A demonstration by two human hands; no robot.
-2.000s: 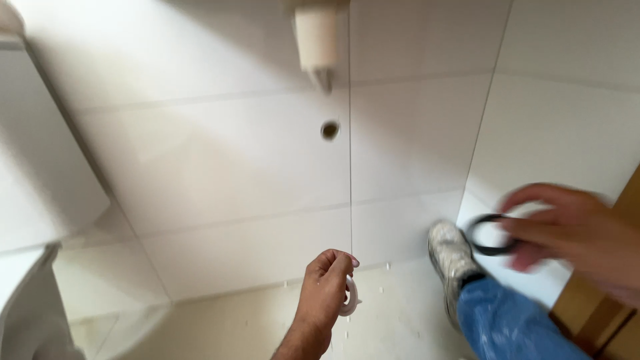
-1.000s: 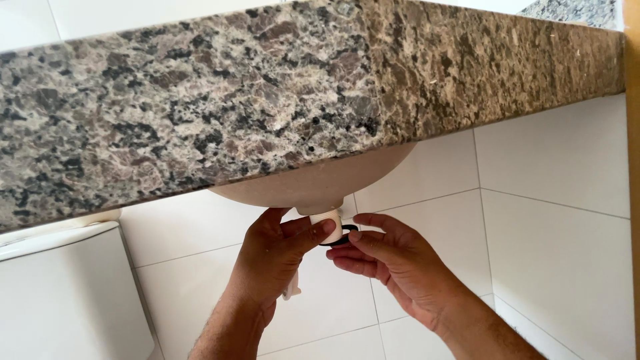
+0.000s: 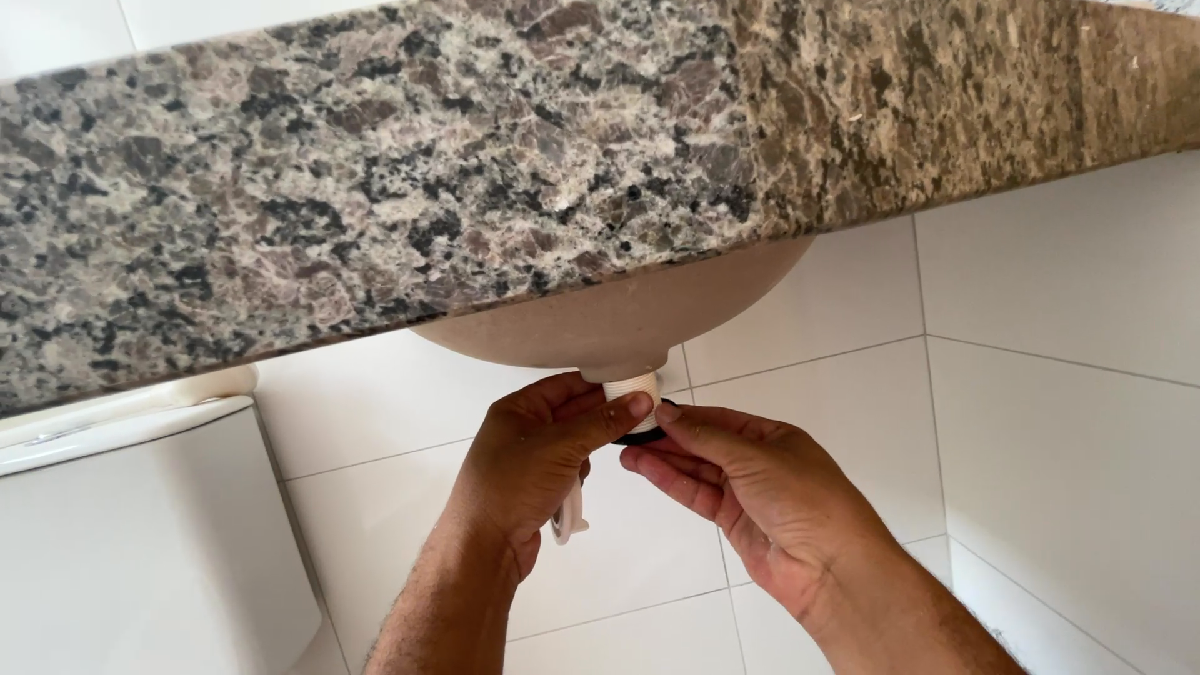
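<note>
Below the sink bowl (image 3: pixel 619 319) a white threaded drain tailpiece (image 3: pixel 633 386) points down. A black rubber ring (image 3: pixel 643 436) sits around its lower end. My left hand (image 3: pixel 530 450) is at the left of the tailpiece, its thumb against the threads; a white plastic ring nut (image 3: pixel 566 516) hangs from its lower fingers, partly hidden by the hand. From the right, my right hand (image 3: pixel 750 478) pinches the edge of the black ring between thumb and fingers. Part of the ring is hidden behind the tailpiece and fingertips.
A speckled granite countertop (image 3: pixel 375 187) spans the upper view, its front edge just above the bowl. At the left stands a white toilet tank (image 3: pixel 141 534). White wall tiles (image 3: pixel 825 291) lie behind the hands and at the right.
Two seconds ago my hands were apart, with the black ring in the right and the white ring in the left. Both are now at the tailpiece, the black ring around it. The view has shifted greatly.
</note>
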